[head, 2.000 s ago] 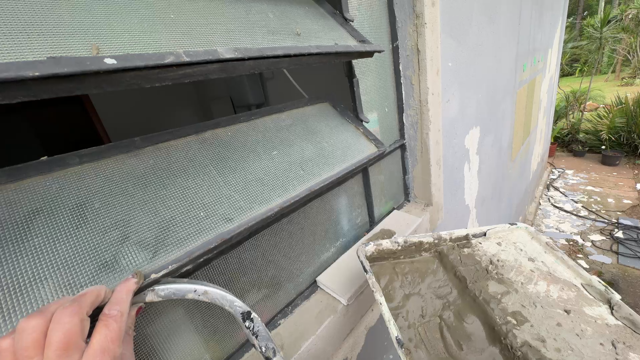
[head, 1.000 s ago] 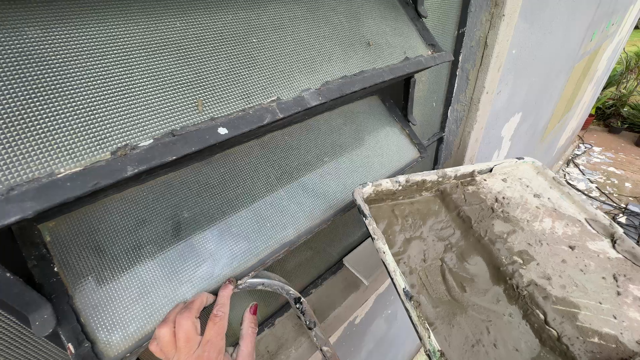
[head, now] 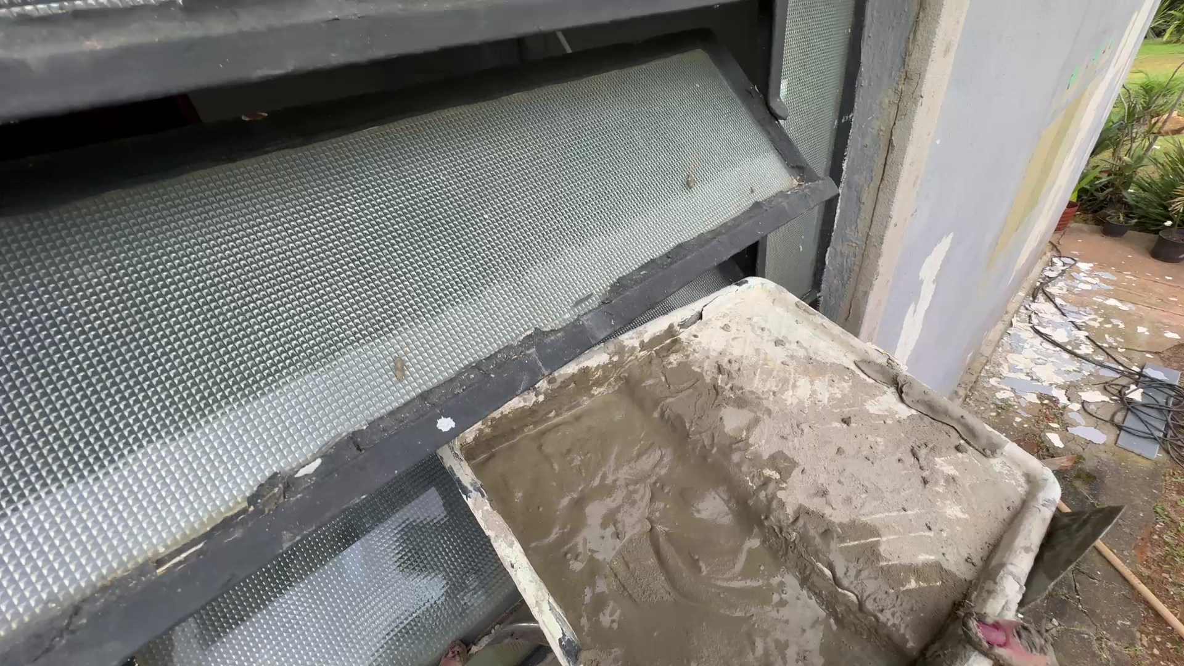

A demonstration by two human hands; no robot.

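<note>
A paint tray [head: 888, 462] with grey-brown wet mortar [head: 638, 518] in its well tilts across the lower middle, its slope smeared with the same mix. At its lower right corner, my right hand [head: 1004, 638] shows only in part, closed on the rim and coated with mortar. Beside it a flat metal blade [head: 1068, 550] sticks out past the rim; its handle is hidden. Of my left hand [head: 453, 655] just a fingertip shows at the bottom edge, near a curved metal bar [head: 513, 633]; its hold cannot be told.
Tilted louvre panes of textured glass [head: 370, 305] in dark frames [head: 518, 375] fill the left and centre, close to the tray. A grey wall [head: 1008, 139] with peeling paint stands at right. Paint flakes, black cables [head: 1091, 342] and potted plants [head: 1170, 242] lie beyond.
My left hand, earlier with its fingers by the lower edge of a louvre pane, is now almost out of view at the bottom. My right hand and the blade have come into view at the tray's corner.
</note>
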